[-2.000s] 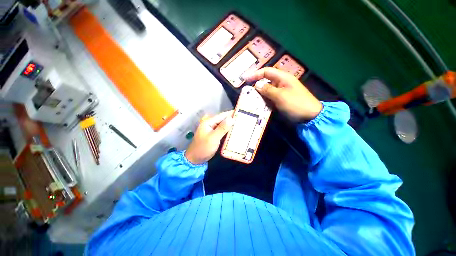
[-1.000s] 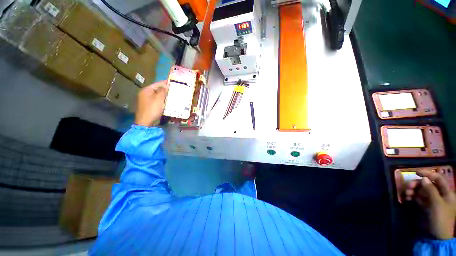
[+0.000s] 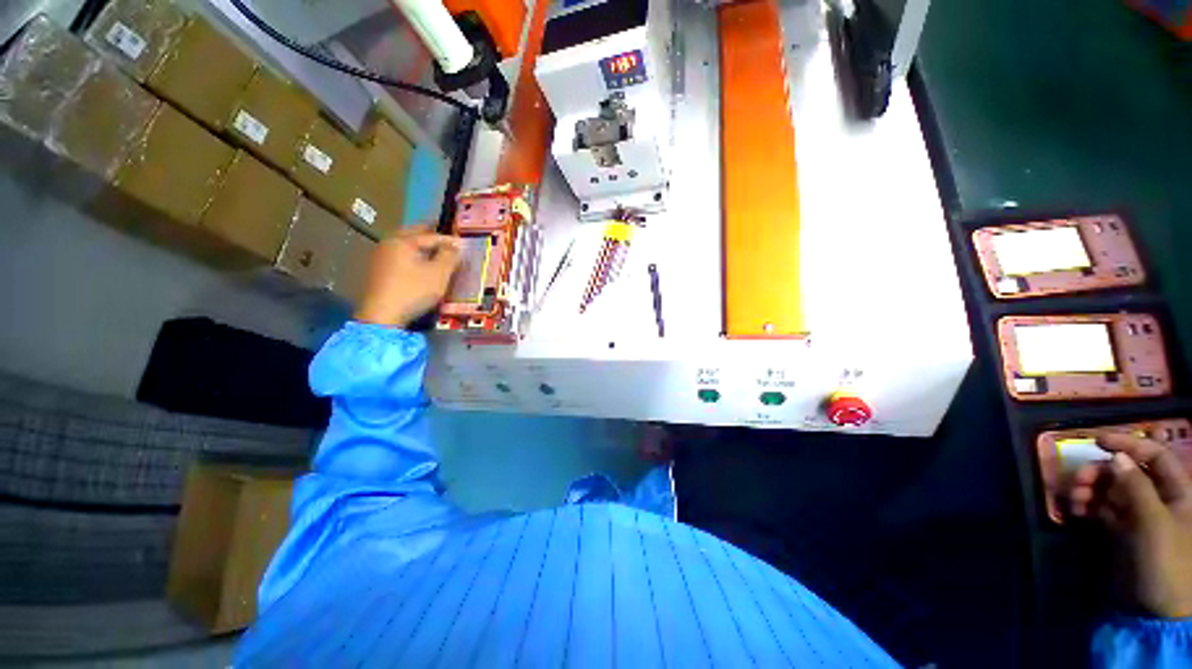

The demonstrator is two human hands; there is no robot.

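A phone middle frame [image 3: 492,216] lies in the fixture [image 3: 505,324] at the machine's left edge. My left hand [image 3: 408,277] is at the frame's left side, fingers bent and fingertips at its edge; whether they grip it is unclear. My right hand [image 3: 1140,516] is at the far right, partly cut off by the picture's edge, with bent fingers over the nearest frame [image 3: 1054,491] in the black compartment tray [image 3: 987,359]. Its grip is unclear. Two more frames [image 3: 1122,254] [image 3: 1140,357] lie in the slots beyond it.
The white machine bed [image 3: 863,261] carries an orange strip [image 3: 762,183], a white box with red digits [image 3: 604,72], bundled yellow-topped tools [image 3: 609,261] and a dark pen-like tool [image 3: 656,299]. A red stop button [image 3: 848,410] is at its front. Cartons [image 3: 196,137] stand left.
The view has turned from the tray towards the machine. My left hand's frame, earlier held over the fixture, now lies in it. My right hand has stayed at the nearest tray frame since one second ago.
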